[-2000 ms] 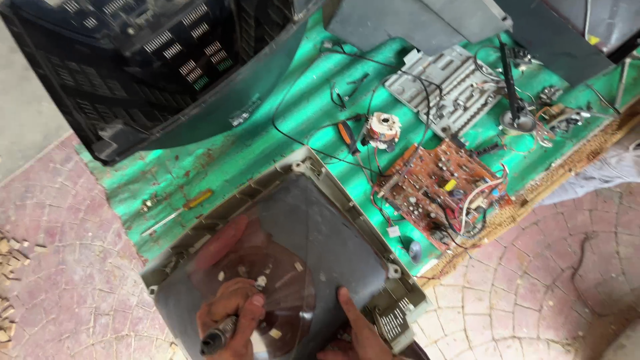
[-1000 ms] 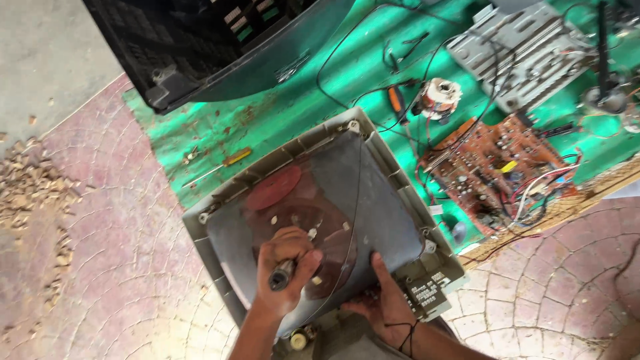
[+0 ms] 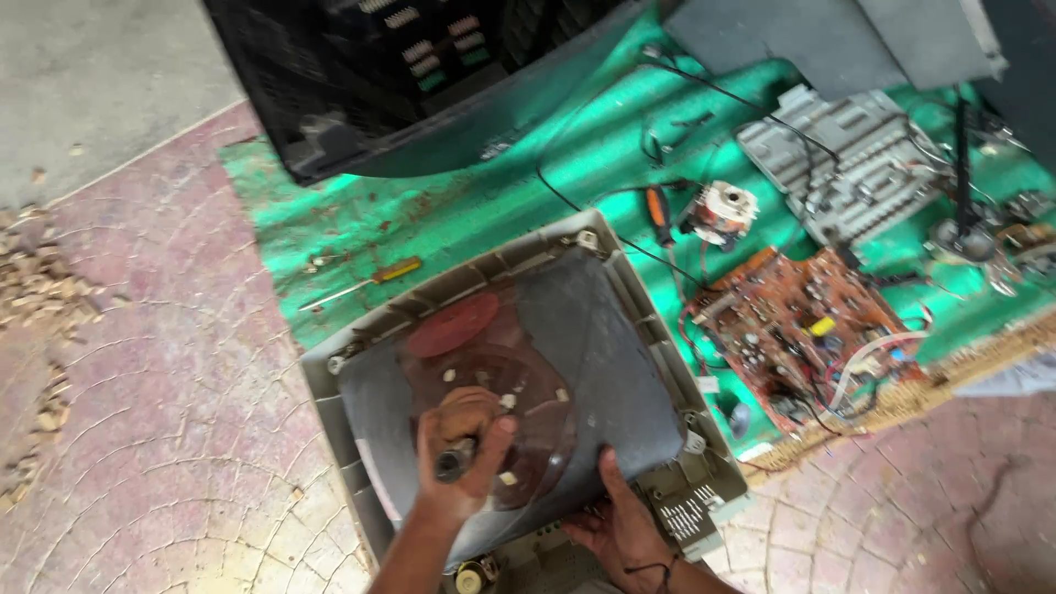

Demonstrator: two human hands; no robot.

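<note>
A cathode ray tube lies back side up inside the plastic front frame of a television. My left hand is closed around the dark-ended neck of the tube at its middle. My right hand rests at the tube's lower right edge, its thumb up on the glass and its fingers below along the frame; a dark cord circles that wrist. An orange circuit board with wires lies right of the frame, near a deflection coil.
A black television back cover stands beyond the frame on a green corrugated sheet. A yellow-handled screwdriver, an orange-handled screwdriver, and a gray plastic tray lie on the sheet. Wood chips cover paving at the left.
Between the earlier frames and now, both hands stay at the tube, the left on its neck and the right at its edge. The view has shifted somewhat.
</note>
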